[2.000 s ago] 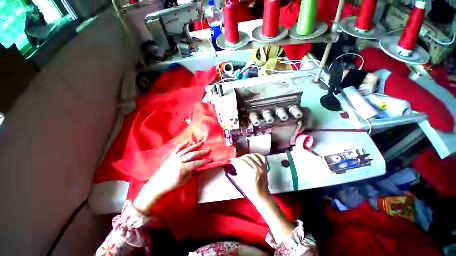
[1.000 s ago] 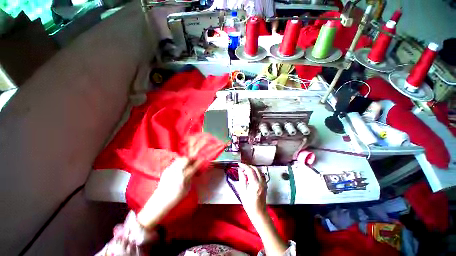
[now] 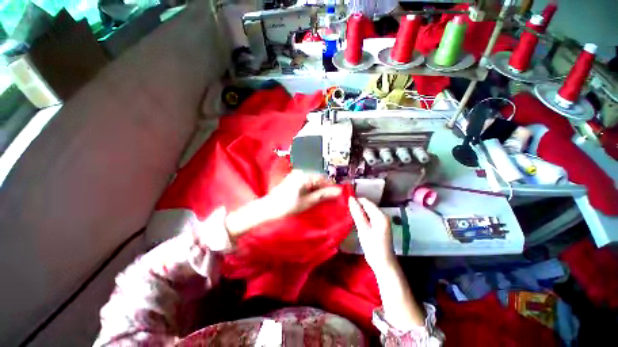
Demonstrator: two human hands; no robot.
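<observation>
The thin red cloth [image 3: 237, 159] lies spread left of the overlock machine [image 3: 389, 152] and hangs over the table's front edge. My left hand [image 3: 298, 195] holds the cloth's edge just in front of the machine head. My right hand [image 3: 371, 222] pinches the same cloth near its right end, fingertips close to the left hand's. The grey cloth plate [image 3: 307, 154] shows bare left of the needle area. Whether a tool is in my right palm cannot be seen.
Red cones [image 3: 354, 39] and a lime green cone [image 3: 450, 42] stand behind the machine. A red-and-white reel [image 3: 425, 197] lies right of the head, near a green band [image 3: 405, 230]. A dark stand [image 3: 467, 152] and white rolls [image 3: 501, 161] are at right rear.
My left hand has moved right and up to the machine front with the cloth. My right hand has moved right and slightly up and now pinches the cloth. The view has shifted.
</observation>
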